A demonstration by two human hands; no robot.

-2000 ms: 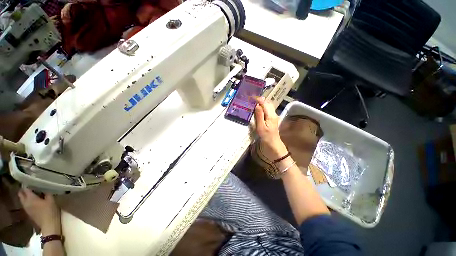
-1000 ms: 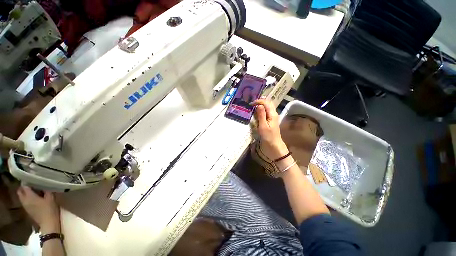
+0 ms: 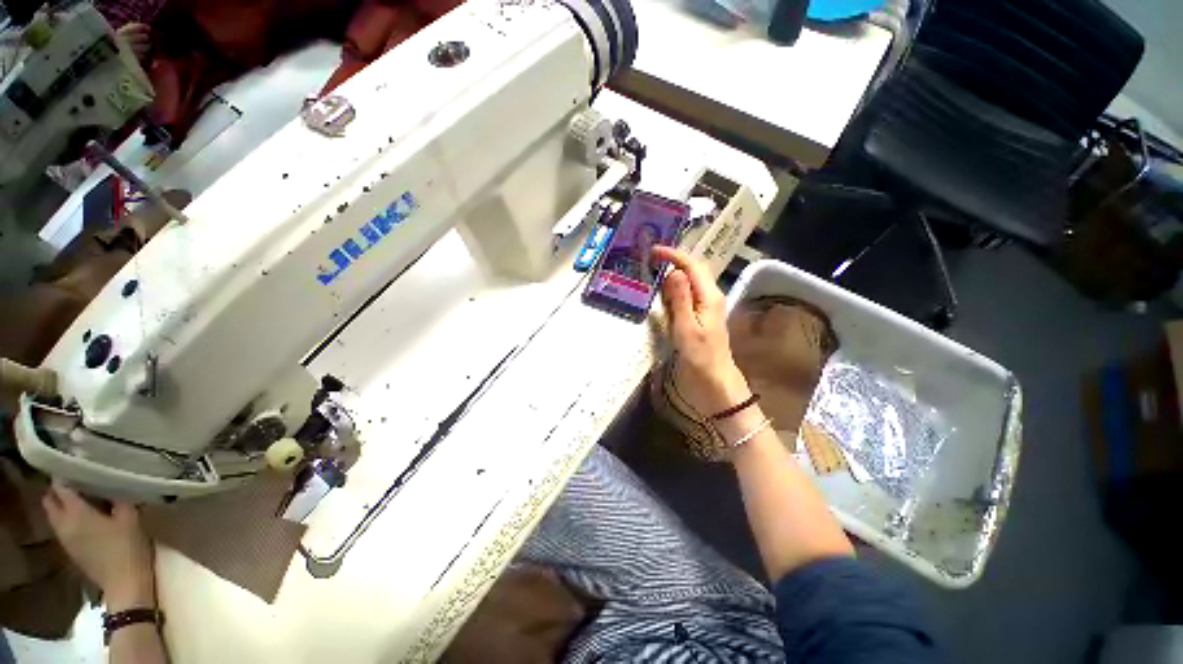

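Observation:
A smartphone (image 3: pixel 636 260) with a lit purple-pink screen lies at the right end of the machine table. My right hand (image 3: pixel 697 324) is over its right edge, one finger on or just above the screen. My left hand (image 3: pixel 101 542) rests at the lower left beside the brown fabric panel (image 3: pixel 234 538), its fingertips partly hidden under the left end of the machine head. Whether it grips the fabric cannot be told. The white JUKI sewing machine (image 3: pixel 370 195) stands between the hands. The needle is not clearly visible.
A grey plastic tub (image 3: pixel 967 357) beside my lap holds brown pieces and a crinkled clear bag (image 3: pixel 876 428). Blue snips (image 3: pixel 593 247) lie beside the phone. A black chair (image 3: pixel 986 143) stands at upper right. Part of another person's hand shows at the top left.
My right index finger has moved slightly up over the phone, and the screen picture has changed. My left hand stays nearly in place. The dark red fabric behind the machine has shifted.

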